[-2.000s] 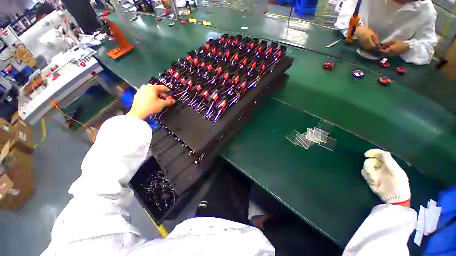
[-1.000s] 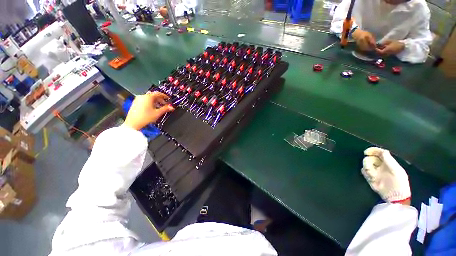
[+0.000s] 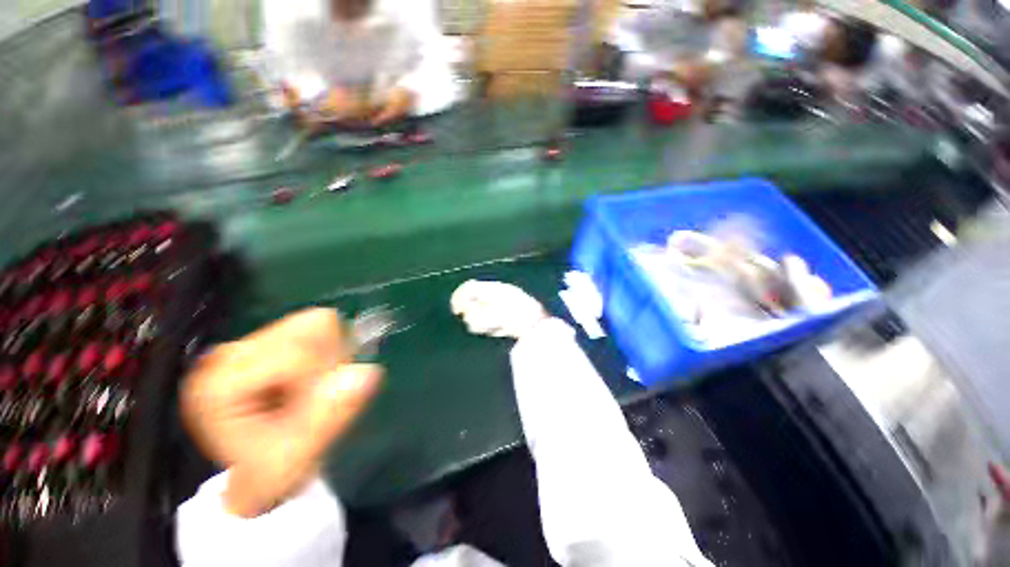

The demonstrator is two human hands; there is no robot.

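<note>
The frame is blurred. My left hand (image 3: 277, 404), bare, is raised over the bench's near left part, fingers curled; I cannot tell whether it holds anything. My right hand (image 3: 496, 309), in a white glove, rests on the green bench (image 3: 443, 393) left of the blue tote, fingers curled, contents hidden. A small pile of clear plates (image 3: 374, 328) lies between my hands, just right of my left hand. Rows of red-and-black clamped units (image 3: 83, 360) stand on the dark foam tray at the left edge.
A blue tote (image 3: 665, 332) with pale crumpled contents stands at right, white paper slips (image 3: 581, 301) beside it. Small red housings (image 3: 384, 172) lie along the far side. A person in white (image 3: 354, 61) works opposite; others sit at the upper right.
The view has swung right, bringing the whole blue tote in and pushing the foam tray to the left edge. My left hand has left the clamped units and moved towards the clear plates.
</note>
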